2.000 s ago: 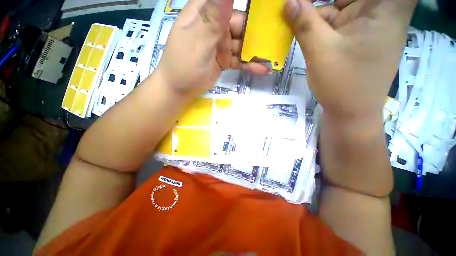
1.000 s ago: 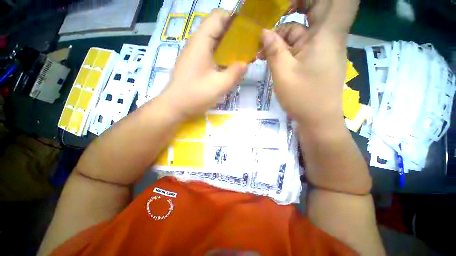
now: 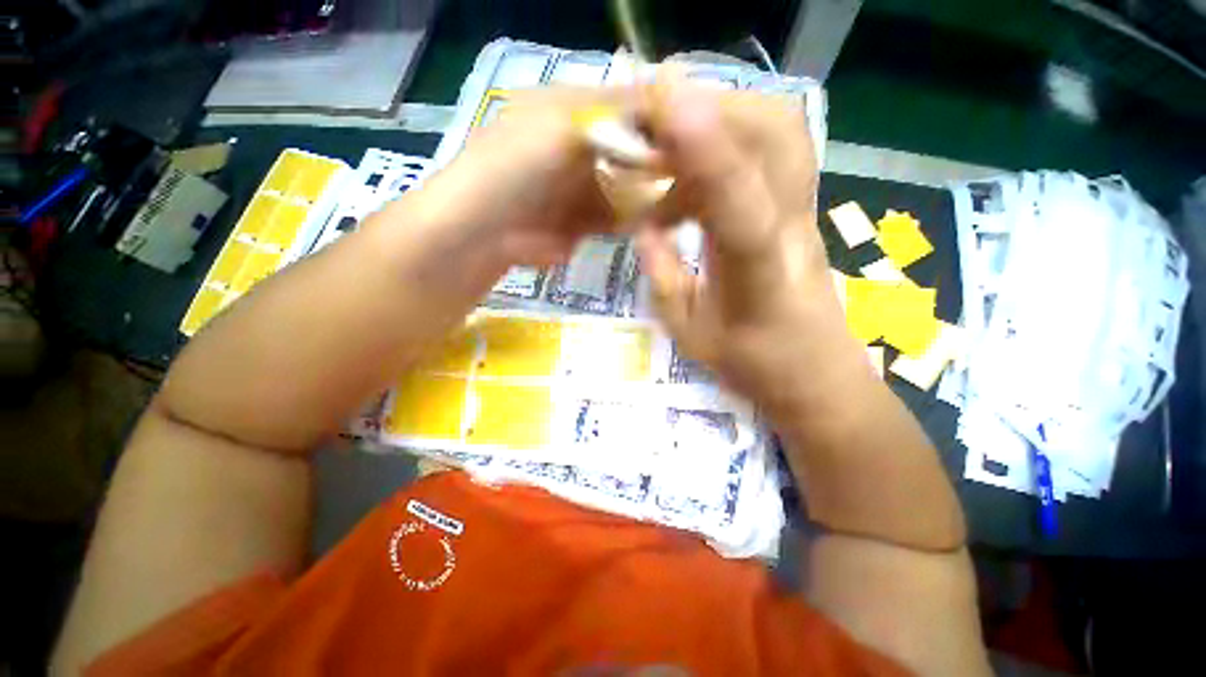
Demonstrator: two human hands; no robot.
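My left hand [image 3: 536, 179] and my right hand [image 3: 734, 218] are raised close together over the blister tray [image 3: 602, 278], both blurred. A small yellow and white piece [image 3: 622, 152] shows between them, and a thin edge sticks up above the fingers; the piece's outline is mostly hidden. The white liner sheet [image 3: 615, 423] with yellow rectangles [image 3: 509, 413] on its left part lies on the tray near my body. Frames show in the tray pockets under and around the sheet.
Yellow sticker sheets [image 3: 265, 232] and white cut-out sheets [image 3: 377, 179] lie left of the tray, a grey-beige block [image 3: 172, 216] farther left. Yellow scrap [image 3: 899, 311] lies right, then a white liner pile [image 3: 1071, 318] with a blue pen [image 3: 1045, 479]. A pale flat stack [image 3: 318, 60] is behind.
The yellow rectangle held flat and visible earlier is now mostly hidden between my hands, which have drawn together. The camera view has shifted, showing more of the scrap pile and the bench's far side.
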